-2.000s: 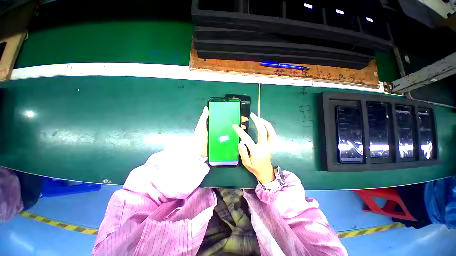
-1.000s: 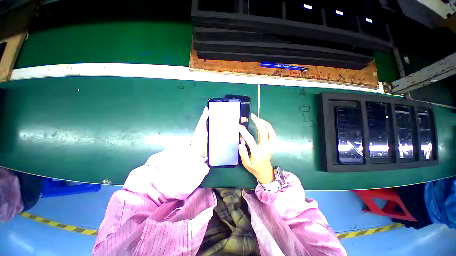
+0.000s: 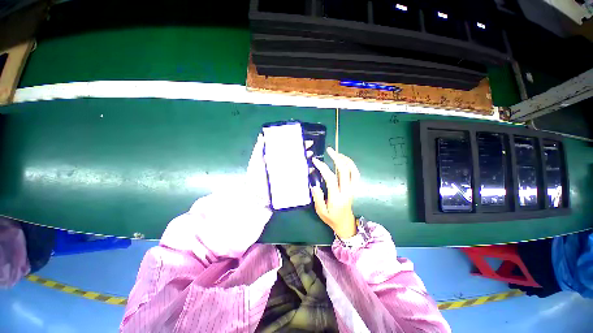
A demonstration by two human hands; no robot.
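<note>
A smartphone [image 3: 287, 166] with a plain white lit screen is held upright in the picture, its top tilted slightly left. My left hand [image 3: 258, 170] grips it from its left side; fingertips show at its right edge. A second dark phone [image 3: 316, 138] lies partly beneath it, at its right. My right hand [image 3: 335, 190] is just right of the lit phone, fingers apart and curled over the lower part of the dark phone. Whether it touches either phone is unclear.
A black foam tray [image 3: 427, 172] with phones in its slots lies at right. Stacked black trays [image 3: 364, 55] stand behind on a wooden board [image 3: 439, 99] with a blue marker pen [image 3: 369, 85]. A white strip [image 3: 136, 90] crosses behind the bench. A red stool [image 3: 499, 265] is below right.
The held phone's screen has gone from green to white. The phone has shifted slightly left and up, and tilted left. More of the dark phone shows. My right hand has barely moved.
</note>
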